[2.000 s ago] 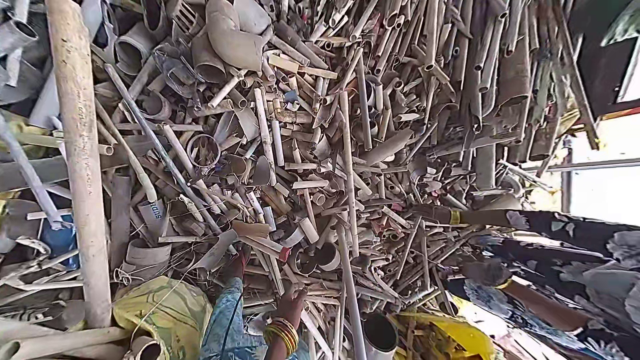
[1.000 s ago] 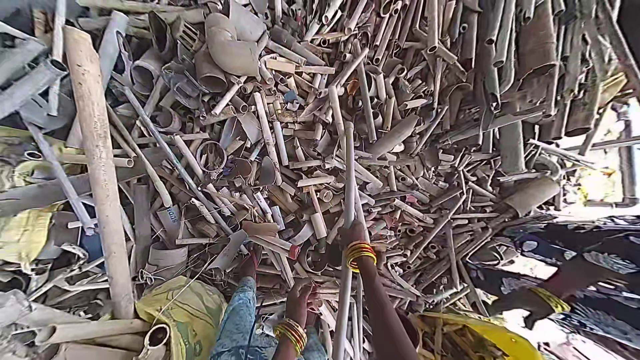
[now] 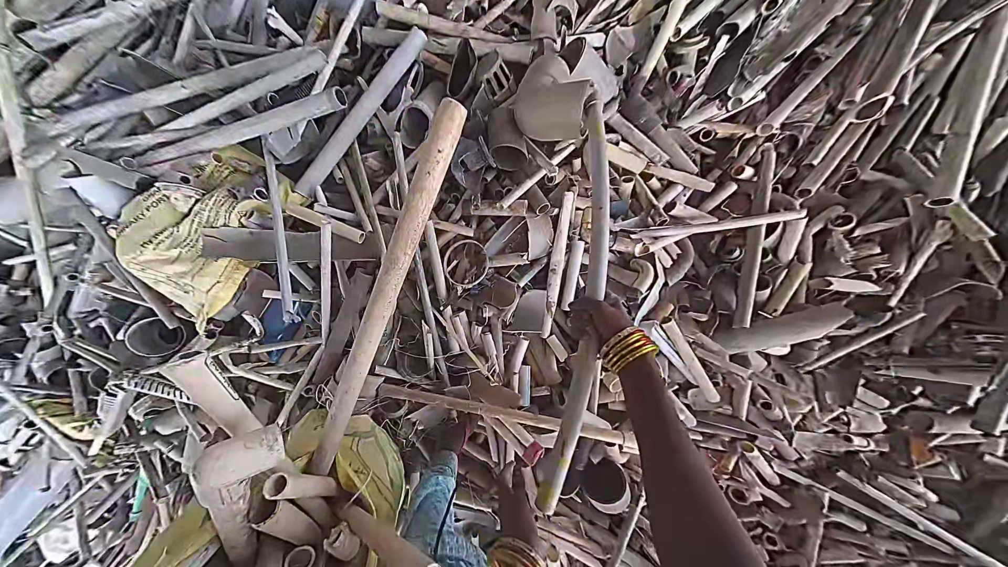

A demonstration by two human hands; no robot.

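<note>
My right hand (image 3: 600, 319), with red and yellow bangles at its wrist, is closed around a long grey plastic pipe (image 3: 598, 201). The pipe stands nearly upright in view, its lower part slanting down to the left. My left hand (image 3: 513, 492) is low in the middle, over small pipe pieces left of the pipe's lower end; its fingers are partly hidden, and whether it holds anything is unclear. Close by on its left are a foot and a denim-covered leg (image 3: 431, 504). A short wide pipe with a dark opening (image 3: 606, 482) lies right of the pipe's lower end.
Pipe offcuts and fittings lie heaped all around. A thick wooden pole (image 3: 398, 276) leans across the left middle, with a yellow sack (image 3: 366, 457) at its foot. A printed sack (image 3: 177, 244) lies farther left. A large elbow fitting (image 3: 551, 106) sits at the top.
My right hand, not visible two seconds ago, came into view and took hold of a long pipe. The view has swung left, and the other person at the right is out of it.
</note>
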